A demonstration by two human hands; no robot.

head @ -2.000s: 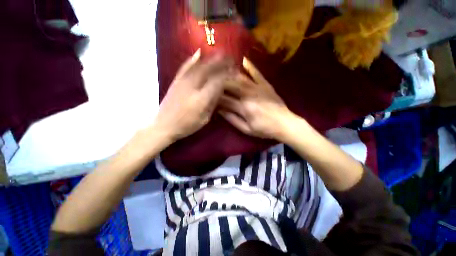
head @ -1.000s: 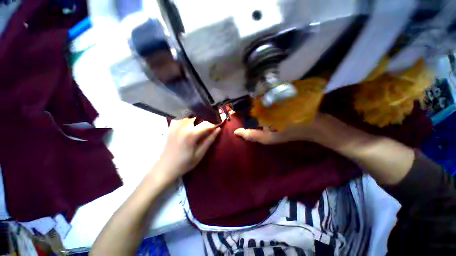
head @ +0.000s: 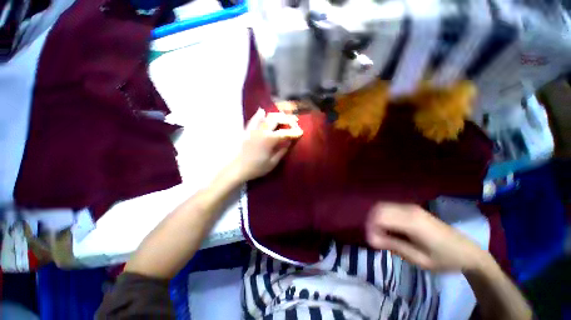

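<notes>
A maroon fabric piece [head: 325, 206] lies under the sewing machine head [head: 313, 56] and hangs over the table's front edge onto the striped apron; a thin white edging follows its curved lower left edge. My left hand [head: 269, 144] rests on the cloth just left of the lamp-lit needle area, fingers curled near its edge; whether it grips the cloth is unclear. My right hand [head: 413, 234] is blurred, with curled fingers, at the cloth's lower right part; whether it holds the cloth cannot be told. The needle and presser foot are blurred.
More maroon cut pieces [head: 94, 125] lie on the white table [head: 200, 81] at left. Two yellow-orange tufts [head: 443, 111] hang from the machine. A blue strip [head: 199, 21] is at the back left. Blue baskets [head: 532, 219] stand at the right and below the table at left.
My right hand has moved from beside the needle down to the cloth's lower right. My left hand stays near the needle. The view has shifted, showing more of the table at left.
</notes>
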